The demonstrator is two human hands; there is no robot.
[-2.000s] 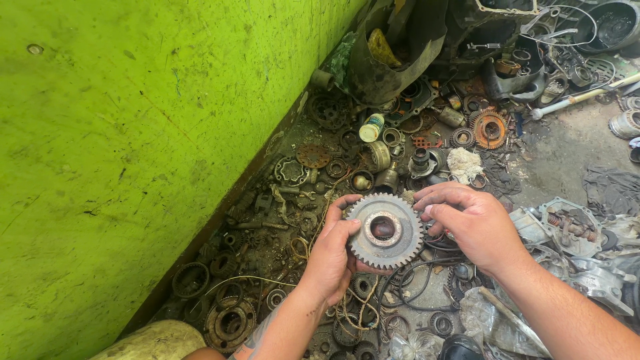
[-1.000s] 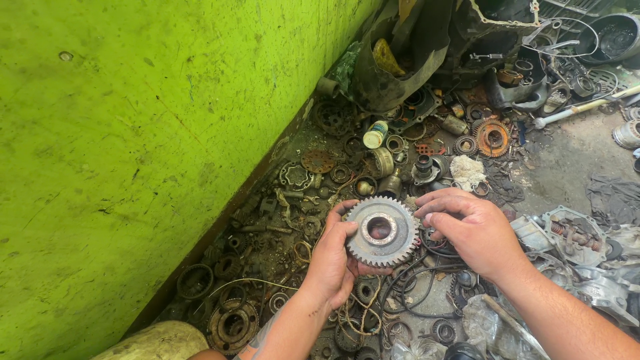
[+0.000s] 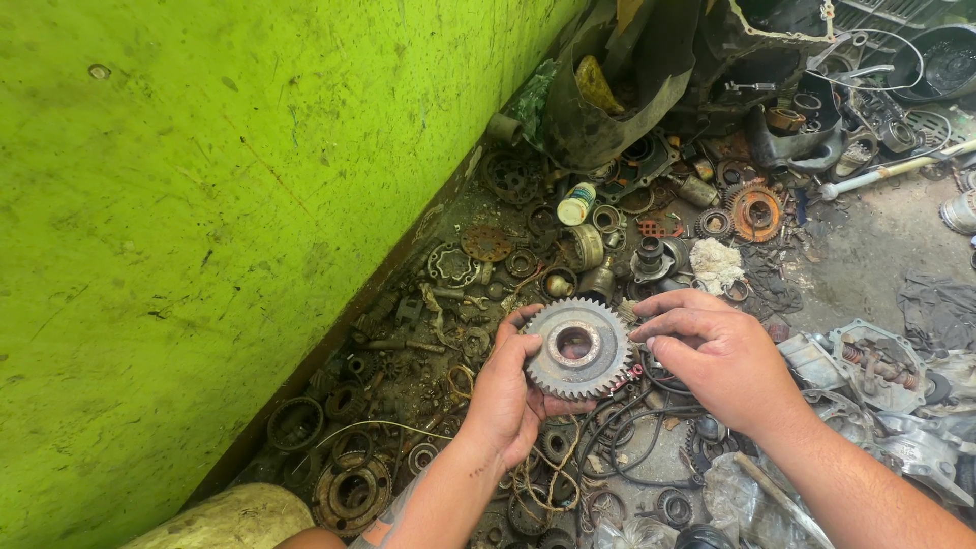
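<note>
A large grey metal gear (image 3: 550,364) with a hole through its hub lies in my left hand (image 3: 509,389), with the thumb on its near face and the fingers behind and below it. Beside the gear's right edge is my right hand (image 3: 701,351), its fingers apart and their tips close to the teeth; whether they touch cannot be told. Below the hands, black cable (image 3: 648,450) and thin cord (image 3: 553,488) lie among loose gears and rings on the floor.
A green wall (image 3: 229,191) rises at the left. Beyond the hands are a white bottle (image 3: 576,203), a rusty gear (image 3: 755,212), a white rag (image 3: 717,264) and a torn dark container (image 3: 610,114). Metal housings (image 3: 877,366) lie at the right, below a long-handled bar (image 3: 884,174).
Both hands stay in much the same place, the left still holding the gear. The gear's tilt differs slightly from before.
</note>
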